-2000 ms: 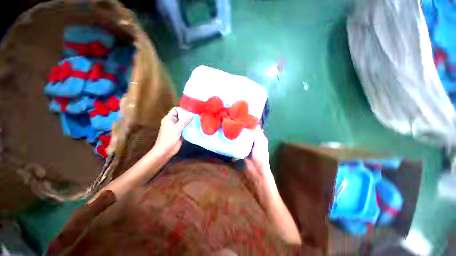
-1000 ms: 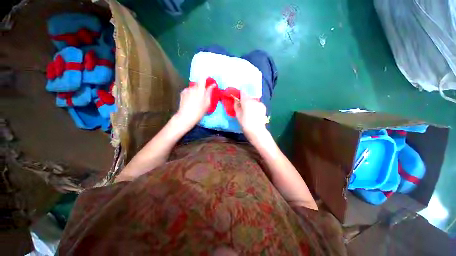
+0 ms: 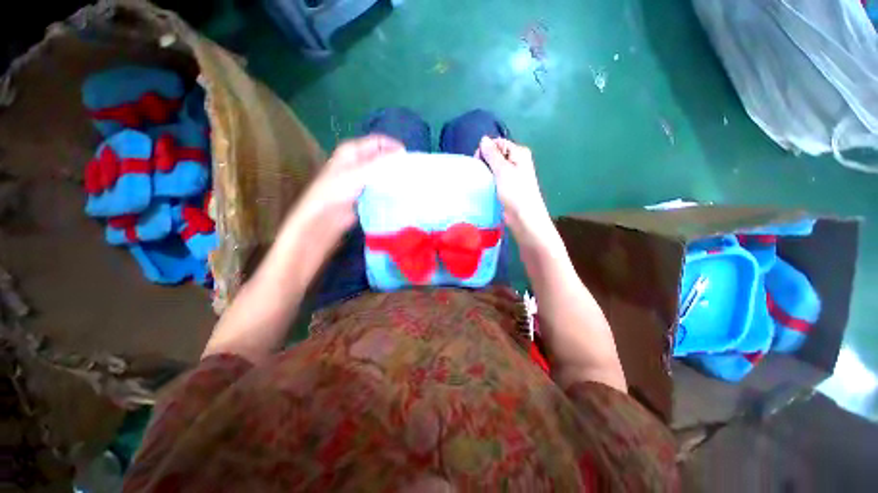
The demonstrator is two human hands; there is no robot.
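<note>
A light-blue plush lid (image 3: 431, 197) lies on my lap with its outer face up, its far part washed out white. A red ribbon band and puffy red bow (image 3: 439, 252) cross its near part. My left hand (image 3: 361, 168) is at the lid's far left corner, blurred; its grip cannot be made out. My right hand (image 3: 507, 168) is at the far right corner, with thumb and fingertips pinched together; whether they hold the edge is unclear.
A large torn carton (image 3: 270, 144) with blue-red pieces stands at left. A small carton (image 3: 616, 289) at right holds more pieces and a blue tray (image 3: 717, 323) with silver-white snips (image 3: 693, 297). A pale-blue stool (image 3: 322, 21) and a white sack (image 3: 785, 82) stand beyond.
My hands have moved from the bow out to the lid's far corners. The lid has shifted nearer my body, and the bow shows uncovered.
</note>
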